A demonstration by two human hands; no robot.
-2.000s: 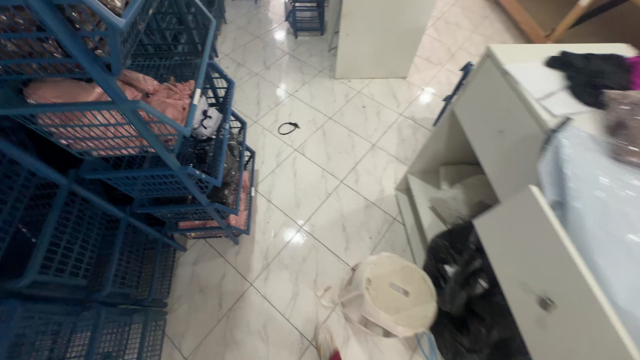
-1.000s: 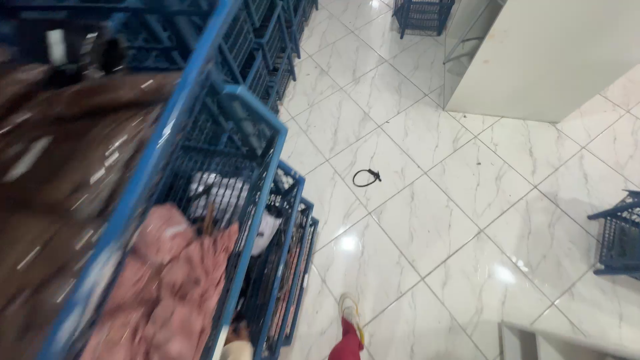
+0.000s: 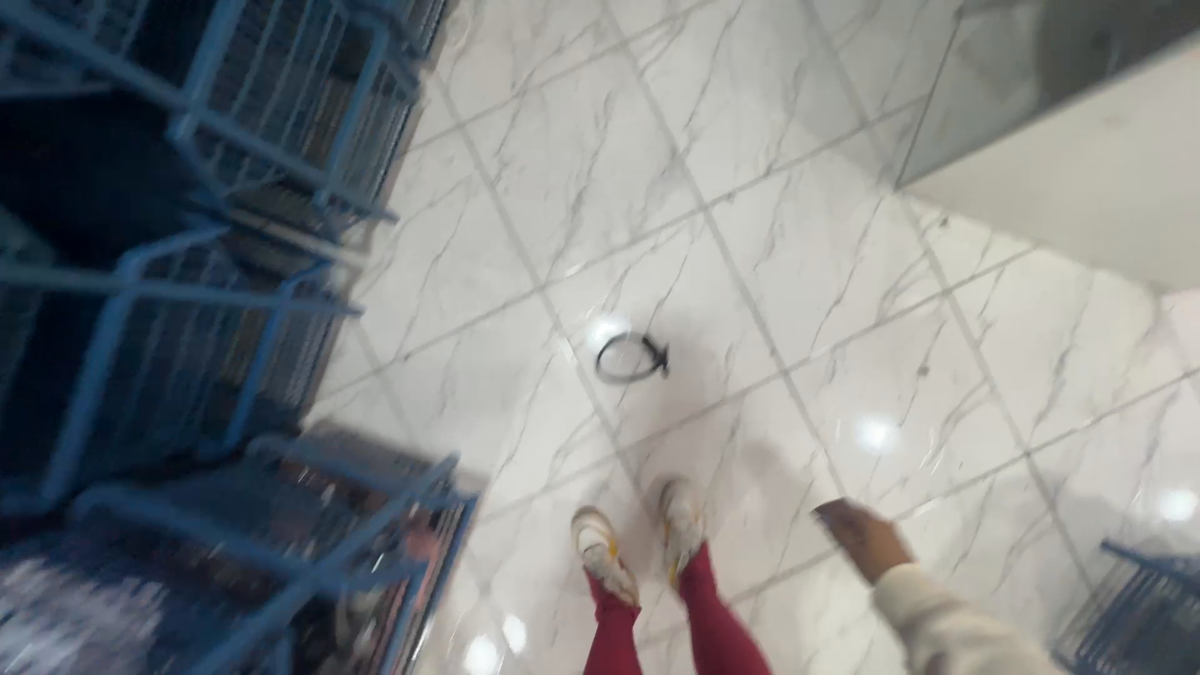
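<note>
My right hand (image 3: 864, 536), at the end of a cream sleeve, reaches out over the floor at the lower right; nothing shows in it, but blur hides how its fingers stand. Left of and above it, a thin black loop (image 3: 630, 359) with a small knot or clasp at one end lies on the white marble-look tiles, in front of my shoes. It could be a cable tie or a cord; the blur does not settle which. My left hand is out of view.
Stacked blue plastic baskets (image 3: 202, 309) line the left side, the lowest holding wrapped goods. My white shoes (image 3: 600, 546) stand on the tiled floor (image 3: 806, 309). A pale panel (image 3: 1078, 178) rises at the upper right, and another blue basket (image 3: 1139, 609) is at the lower right.
The view has swung down and come closer to the black loop. My right hand and both feet now show; one second ago only one foot was clearly seen.
</note>
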